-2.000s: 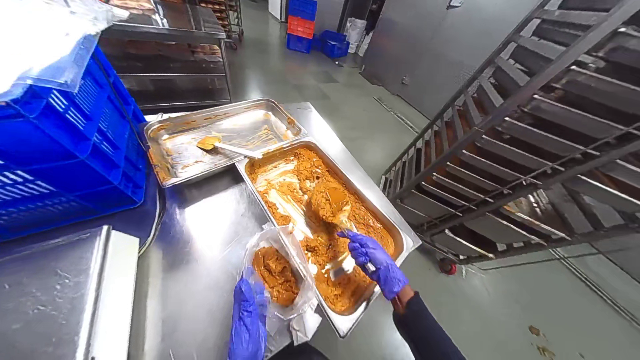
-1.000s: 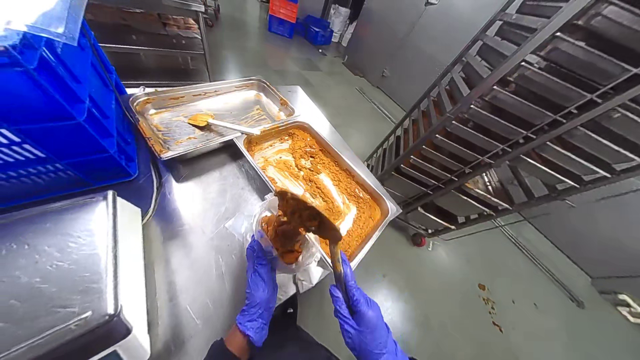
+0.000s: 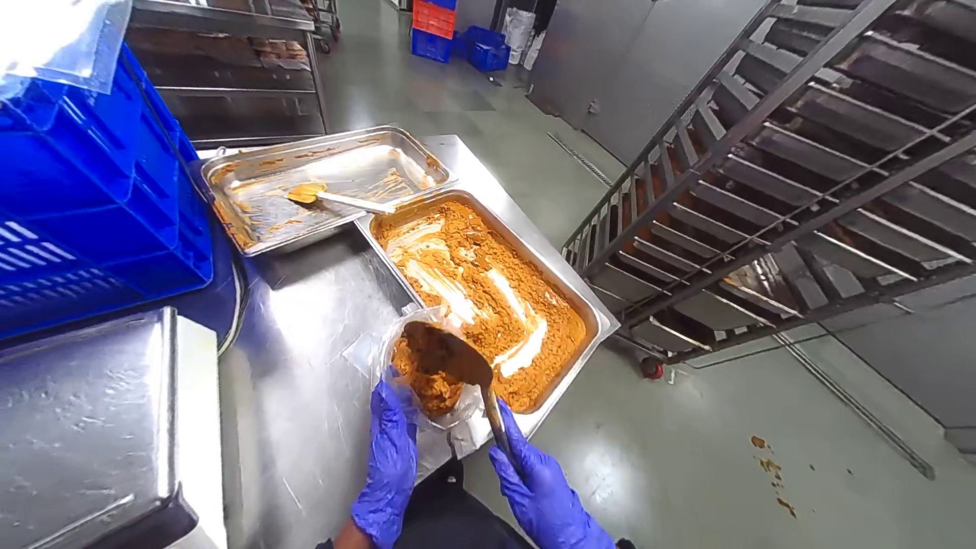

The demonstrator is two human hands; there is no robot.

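Note:
My left hand (image 3: 390, 461), in a purple glove, holds a clear plastic bag (image 3: 467, 412) from its left side. Brown-orange paste (image 3: 431, 389) fills part of the bag. In my right hand (image 3: 537, 488), also gloved, is the handle of a metal ladle (image 3: 450, 352), whose coated bowl is over the bag's mouth. Just beyond is a deep steel pan (image 3: 602, 324) holding more of the paste, with pale smears. Behind it on the left, a smeared, nearly bare steel pan (image 3: 305, 158) carries a spatula (image 3: 354, 202) with a paste-covered blade, its handle reaching the full pan's rim.
Stacked blue crates (image 3: 99, 206) stand at the left of the steel table (image 3: 305, 335), behind a metal-topped device (image 3: 84, 412). A tall metal tray rack (image 3: 732, 198) is on the right. Another rack (image 3: 236, 91) and more crates (image 3: 431, 44) stand farther back.
Two seconds ago the ladle was in the paste in the full pan; my right hand has since brought it over the bag. My left hand has stayed at the bag.

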